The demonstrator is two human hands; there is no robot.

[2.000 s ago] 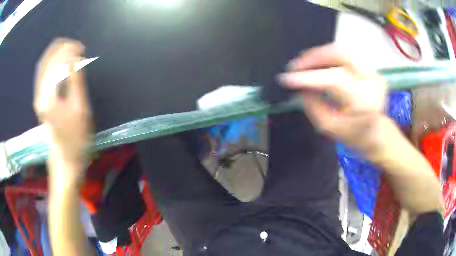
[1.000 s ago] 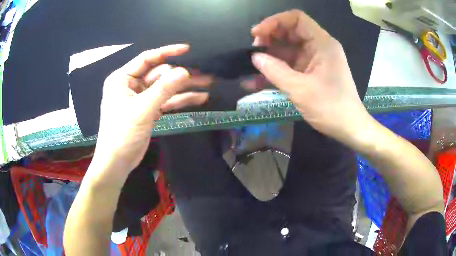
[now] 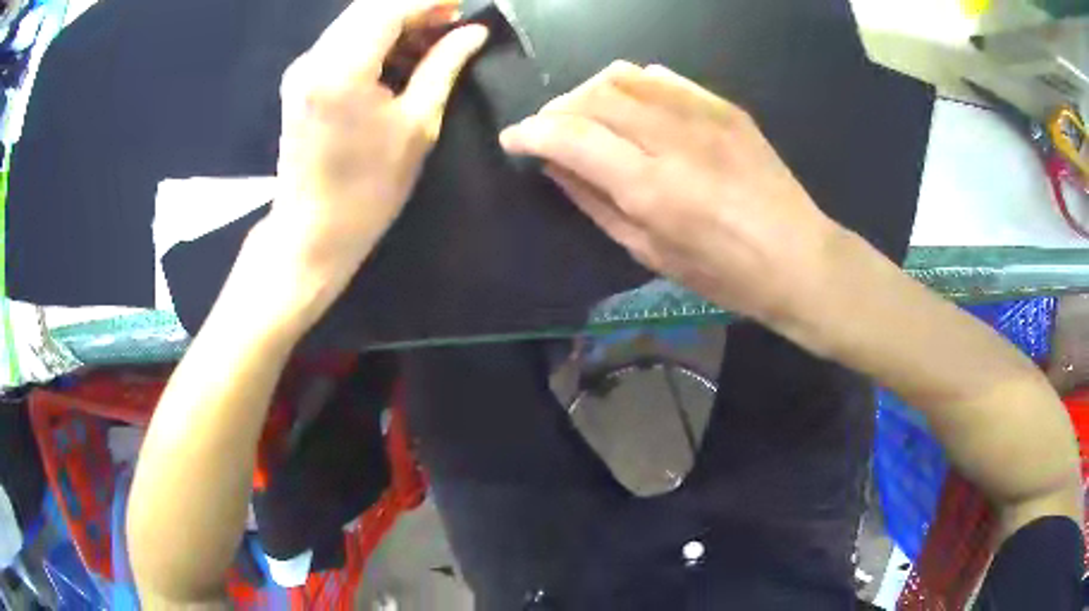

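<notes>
A large black garment panel [image 3: 788, 131] lies across the table and hangs over part of its padded front edge. My left hand [image 3: 370, 131] is at the upper middle, thumb and fingers pinched on a small black piece [image 3: 492, 26] at the panel. A narrow pale edge shows beside that piece. My right hand [image 3: 669, 179] rests over the panel to the right and below, palm down with its fingers together; its fingertips touch or nearly touch the cloth. Whether anything is under them is hidden.
Scissors [image 3: 1062, 155] with yellow and red loops lie at the right edge, partly cut off. The green padded table edge [image 3: 997, 272] runs across. A red basket [image 3: 90, 406] stands below left, a blue basket [image 3: 908, 466] below right. More black panel [image 3: 108, 155] lies left.
Both hands were apart over the panel. My left hand has moved up and pinches the small piece; my right hand has turned palm down and moved left. The panel hangs lower over the edge.
</notes>
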